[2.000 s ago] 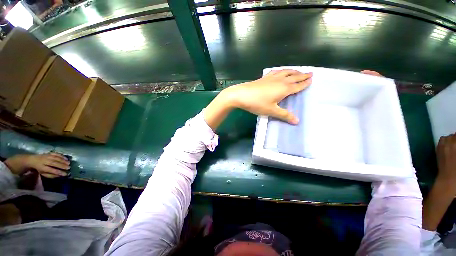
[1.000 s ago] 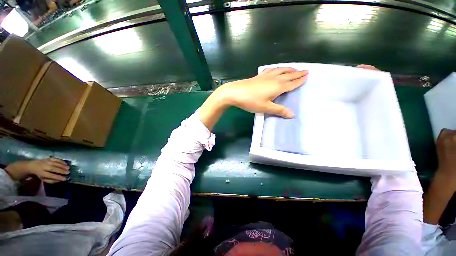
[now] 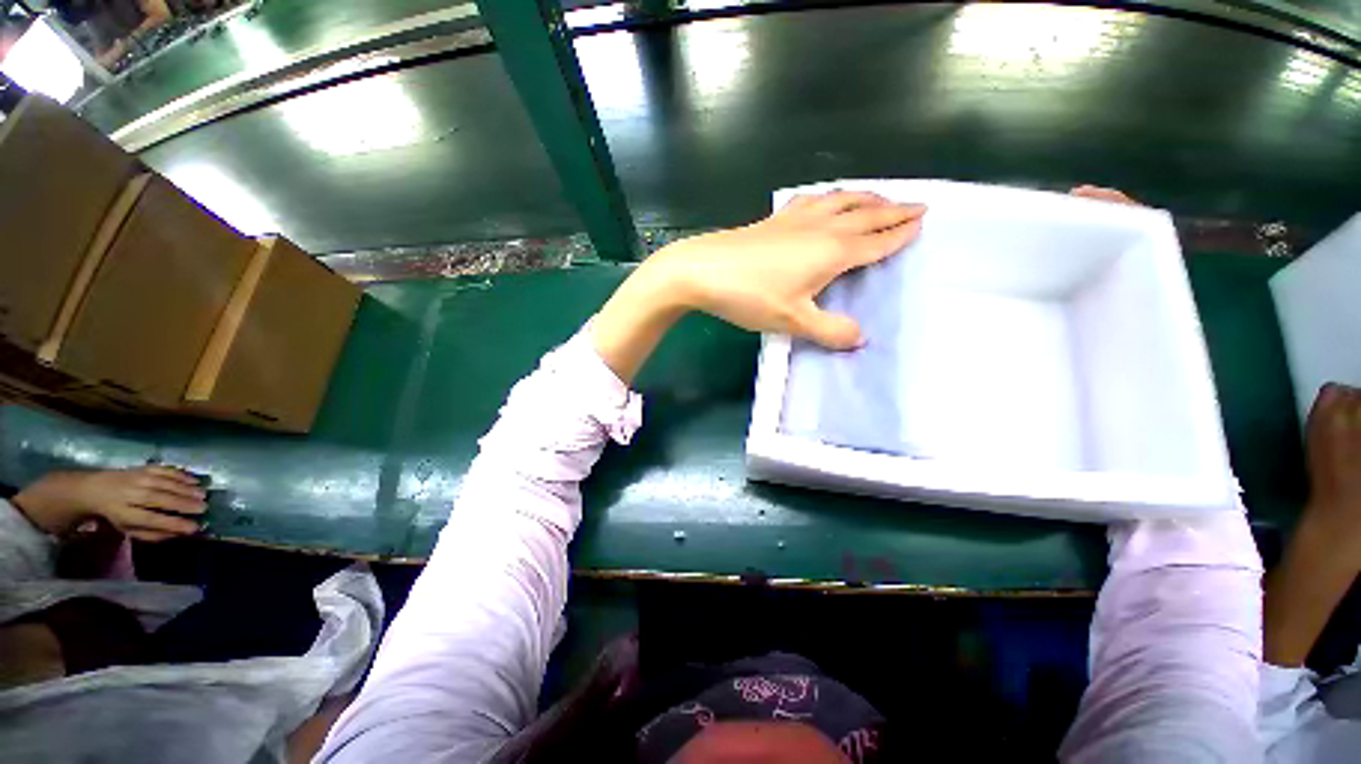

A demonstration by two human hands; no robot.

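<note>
A white foam box (image 3: 1000,500) with thick walls sits open side up on the green bench, a little right of the middle. A grey-blue wrapped product (image 3: 873,391) lies along its left end. My left hand (image 3: 784,269) lies flat over the far left corner, fingers spread, on the product and the box wall. My right arm passes under the box's near right corner. Only a bit of my right hand (image 3: 1105,196) shows beyond the far rim; the box hides the rest.
Brown cartons (image 3: 157,291) stand at the left. Neighbours' hands rest at the left bench edge (image 3: 127,502) and by a white box (image 3: 1325,321) at the right. A green post (image 3: 560,127) rises before the dark conveyor (image 3: 836,112).
The view has shifted slightly. My left hand stays at the box's far left corner, and the wrapped product's surface looks a little different under it. The box stays in nearly the same place.
</note>
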